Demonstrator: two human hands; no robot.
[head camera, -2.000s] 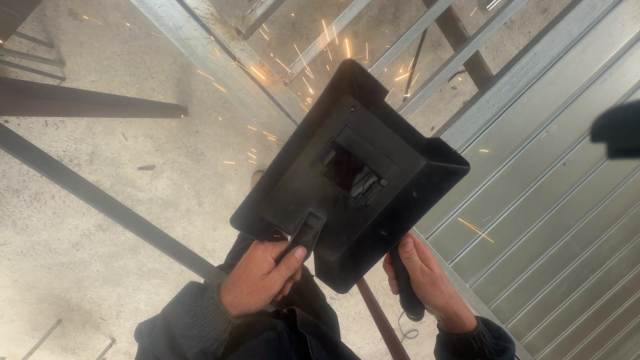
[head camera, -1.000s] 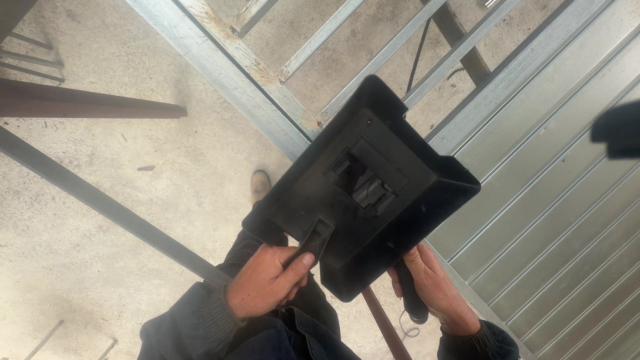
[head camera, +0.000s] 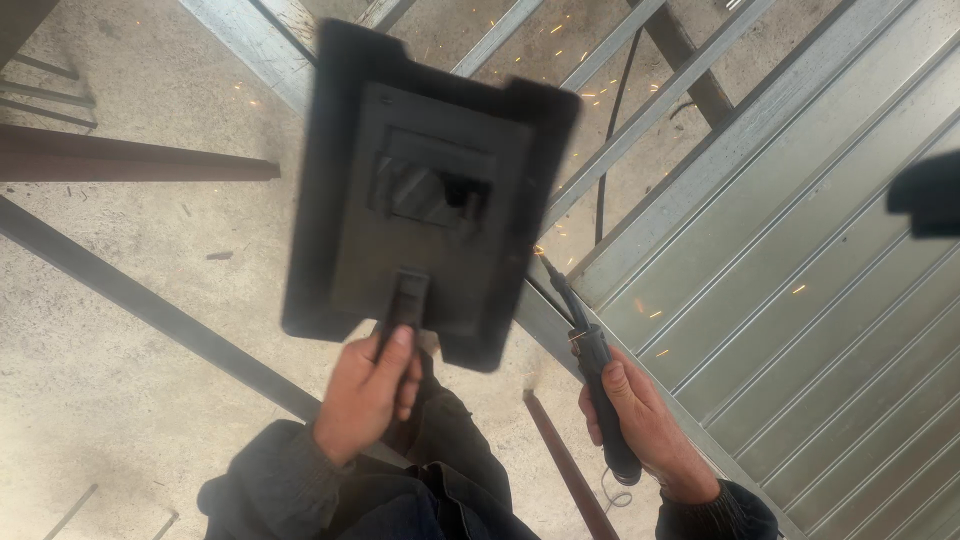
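My left hand (head camera: 367, 394) grips the handle of a black hand-held welding shield (head camera: 435, 270), whose inner side with its window faces me. To its right, my right hand (head camera: 645, 420) is closed around the black handle of a welding electrode holder or torch (head camera: 600, 382). The tool points up and left, and its tip glows orange beside the shield's right edge, near the galvanized steel frame (head camera: 652, 217). Sparks scatter above the frame and over the ribbed metal panel (head camera: 795, 285). The shield hides part of the frame behind it.
A reddish-brown steel beam (head camera: 135, 155) and a long grey steel bar (head camera: 157, 307) lie at the left. Another brown bar (head camera: 566, 465) runs between my hands near the bottom. A dark blurred object (head camera: 926, 195) juts in at the right edge. The floor is concrete.
The shield has turned more upright and swung left, away from my right hand. The electrode holder or torch, largely hidden behind it before, now shows. Sparks, gone one second ago, are back.
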